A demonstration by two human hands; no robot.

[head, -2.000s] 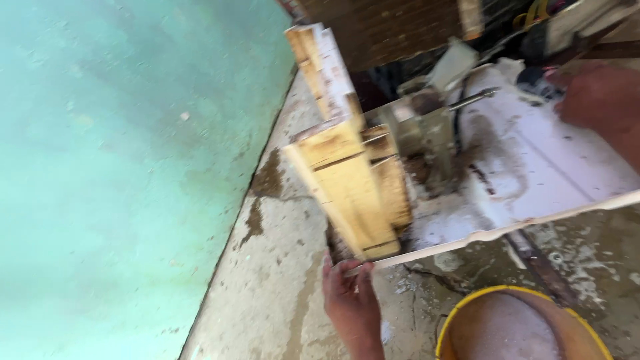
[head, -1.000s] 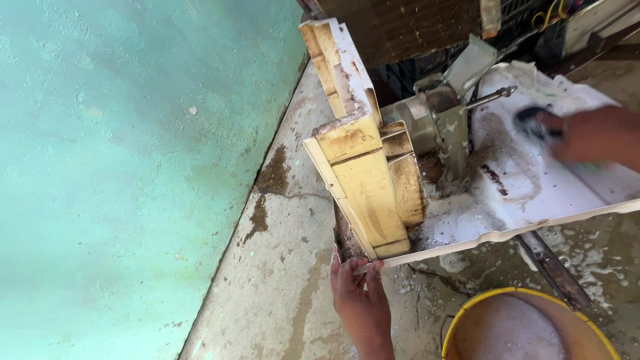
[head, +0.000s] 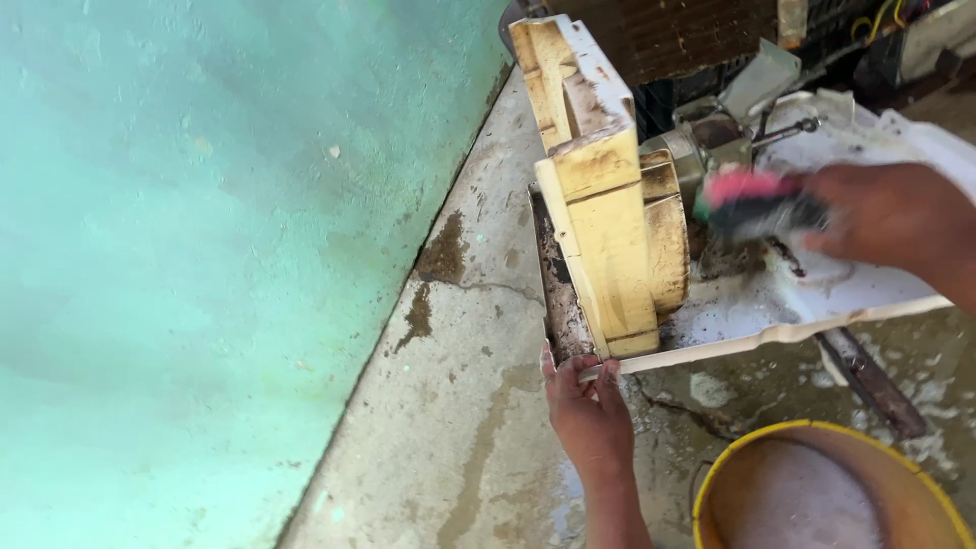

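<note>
My left hand [head: 591, 412] grips the near left corner of a soiled white metal panel [head: 869, 293]. Blurred by motion, my right hand [head: 877, 217] holds a brush [head: 762, 206] with a dark body and pink and green parts, beside a metal motor [head: 694, 152]. A yellowed plastic housing [head: 610, 244], stained brown, stands on the panel's left end, between the hands. Suds and dark grime lie on the panel around the motor. The part of the brush inside my right hand is hidden.
A yellow-rimmed bucket [head: 808, 431] of cloudy water stands at the lower right. Under the panel a dark metal bar [head: 877, 389] juts out over wet concrete. A turquoise wall [head: 229, 229] fills the left; a brown board [head: 686, 34] and wires are at the back.
My right hand has moved left with the brush, from over the white panel to beside the motor and housing. My left hand keeps its grip on the panel's corner.
</note>
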